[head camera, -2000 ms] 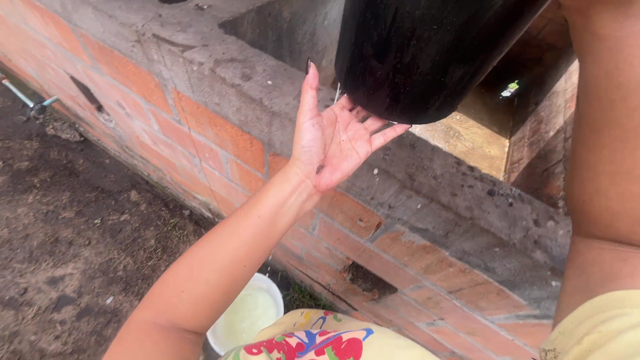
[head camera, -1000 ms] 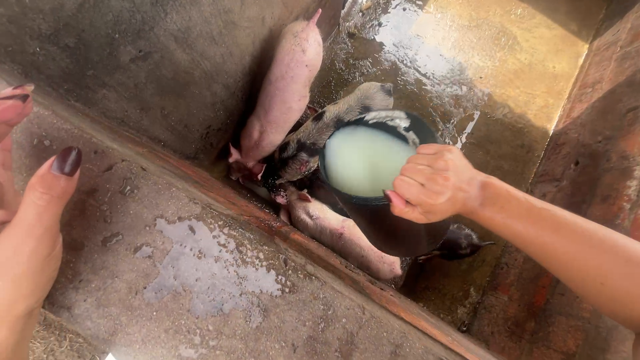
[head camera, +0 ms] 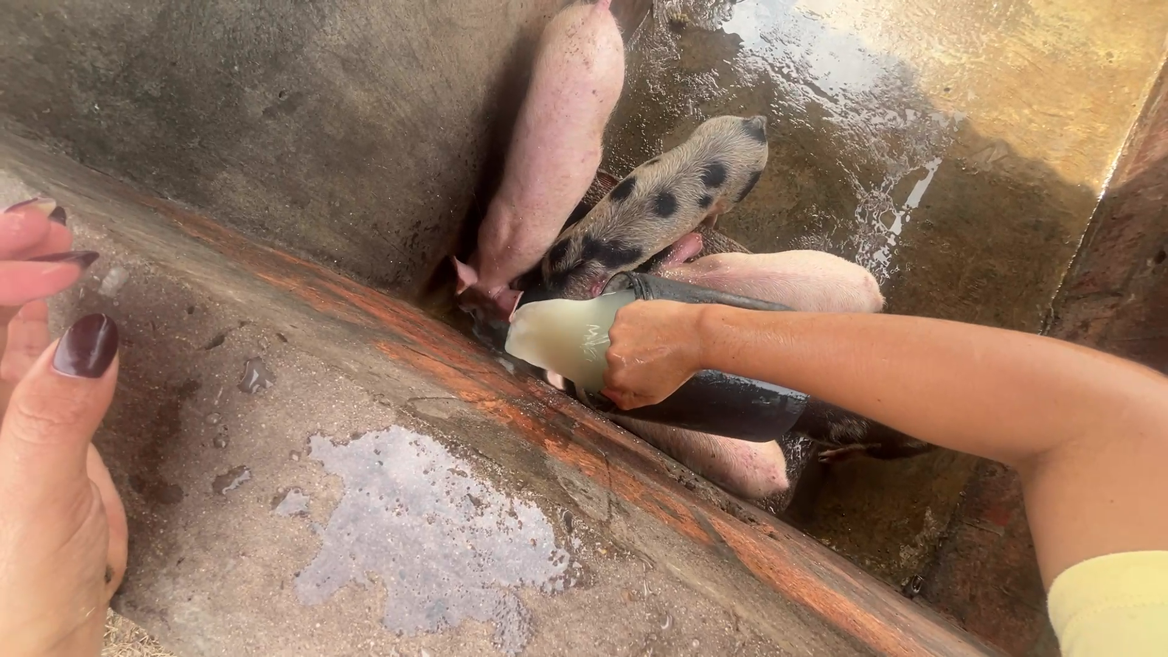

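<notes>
My right hand (head camera: 652, 354) grips the rim of a black bucket (head camera: 721, 401), which lies tilted on its side inside the pen. Pale, milky liquid (head camera: 564, 339) pours from its mouth toward the foot of the wall, where the pigs' heads crowd together. Around the bucket stand a pink pig (head camera: 561, 128), a spotted pig (head camera: 671, 196) and another pink pig (head camera: 789, 278); one more pink pig (head camera: 730, 461) is partly under the bucket. At the left edge, my left hand (head camera: 55, 429) is held up over the wall top with its fingers apart, holding nothing.
A wide concrete wall top (head camera: 228, 511) with exposed brick along its inner edge crosses the view diagonally, with a puddle (head camera: 429, 538) on it. A concrete wall (head camera: 301, 119) bounds the pen at upper left. The pen floor (head camera: 967, 219) is wet, and a brick wall (head camera: 1113, 265) stands at right.
The bucket, upright enough a second ago to hold its liquid, is now tipped and pouring toward the left. The view has swung from outside the brick wall into the pen.
</notes>
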